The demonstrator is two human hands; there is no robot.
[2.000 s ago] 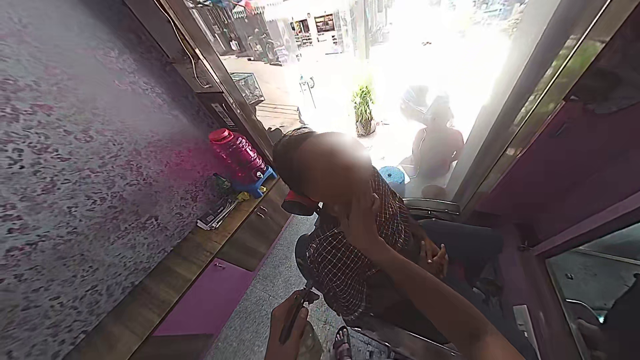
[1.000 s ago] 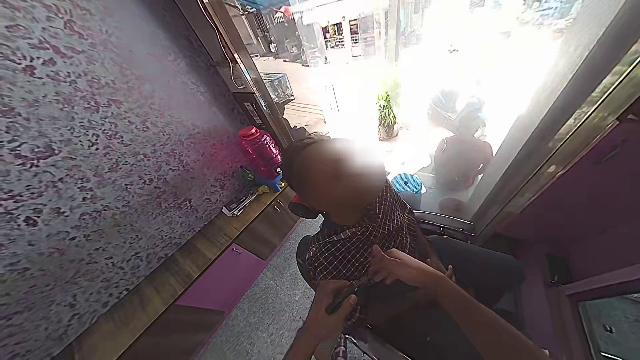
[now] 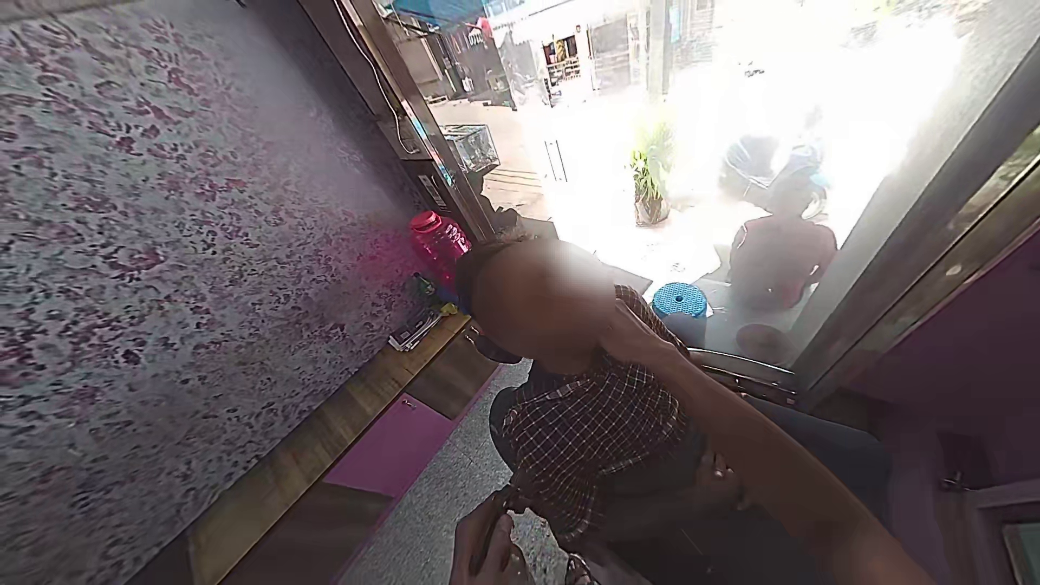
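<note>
A seated person in a dark checked shirt (image 3: 597, 414) is in front of me, head (image 3: 540, 301) tilted back. At the side of this person's jaw is my right hand (image 3: 638, 335), its fingertips partly hidden, so I cannot tell whether they grip anything. My left hand (image 3: 489, 543), low beside the person's shoulder, is closed around a slim dark handheld tool (image 3: 493, 532) whose exact kind is unclear. The person's own hand (image 3: 719, 479) rests in the lap.
To the left, a wooden ledge (image 3: 325, 435) with purple cabinet doors holds a pink plastic jar (image 3: 439, 244) and a stack of papers (image 3: 414, 331). Beyond the doorway are a blue stool (image 3: 679, 301), a potted plant (image 3: 650, 183) and another person (image 3: 782, 256) sitting.
One second ago my hands were close together by the dark tool in front of the person's shirt. My right hand has moved up to the person's jaw, and the hands are now apart.
</note>
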